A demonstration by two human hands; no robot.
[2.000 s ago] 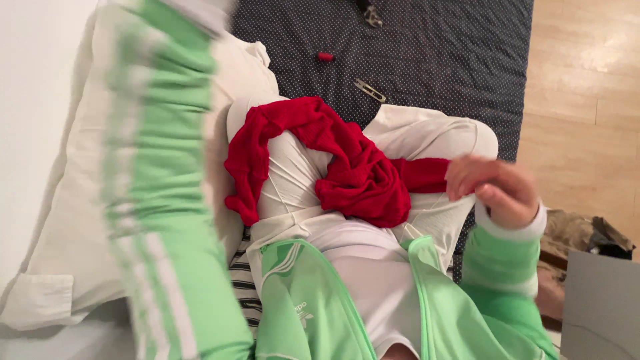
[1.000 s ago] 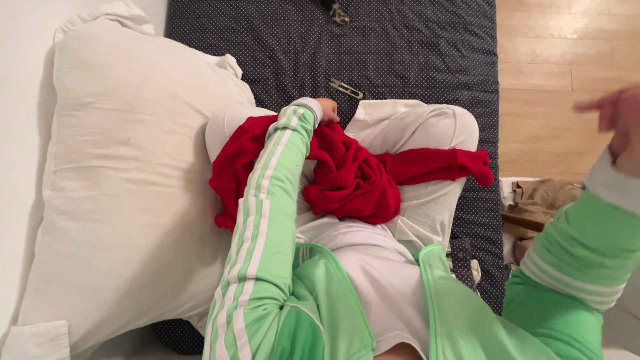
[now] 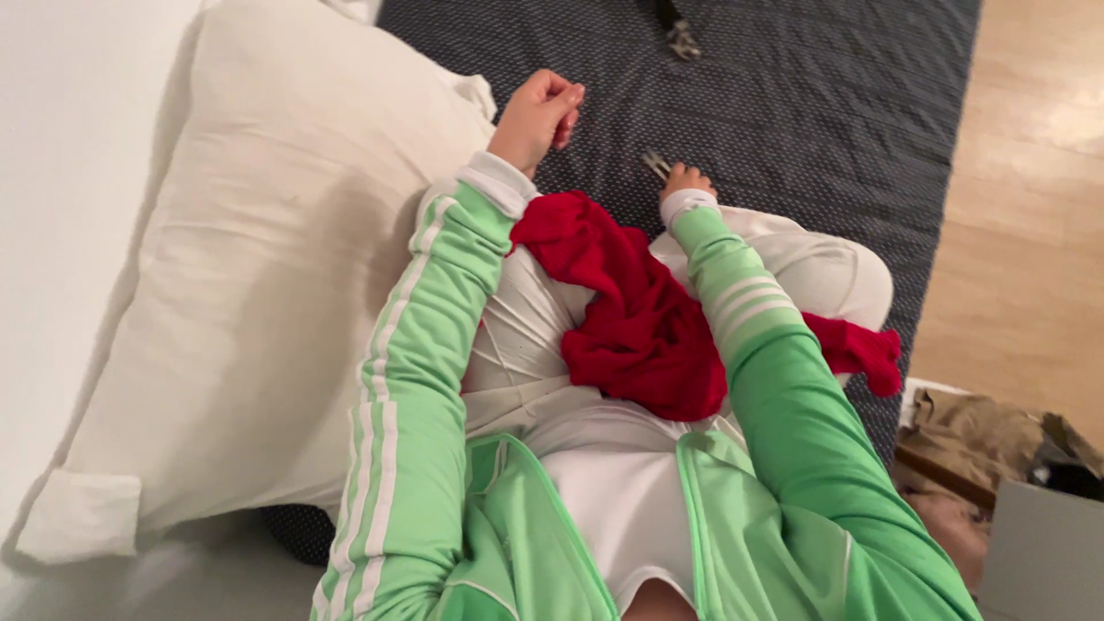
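Observation:
A crumpled red knitted garment (image 3: 651, 319) lies across my white-trousered lap, one narrow end (image 3: 867, 354) stretching over my knee on the right. My left hand (image 3: 545, 116) is raised just beyond the cloth, thumb and fingers curled together; whether something thin is between them cannot be told. On the dark dotted bed cover, my right hand (image 3: 687, 179) has its fingers closed around one end of a small metal tool (image 3: 655, 165), which looks like thread snips. Its other end points away from me, while the rest is hidden by the fingers.
A large cream pillow (image 3: 285, 285) lies at my left, near the white wall. A dark item with a metallic end (image 3: 683, 39) rests at the cover's far part. Beyond its right edge are the wooden floor (image 3: 1018, 216), a brown bag or cloth (image 3: 970, 431) and a grey panel (image 3: 1044, 552).
My right hand has come in from the right and taken hold of the metal tool. My left hand has left the red garment. The small red item seen on the cover two seconds ago no longer shows.

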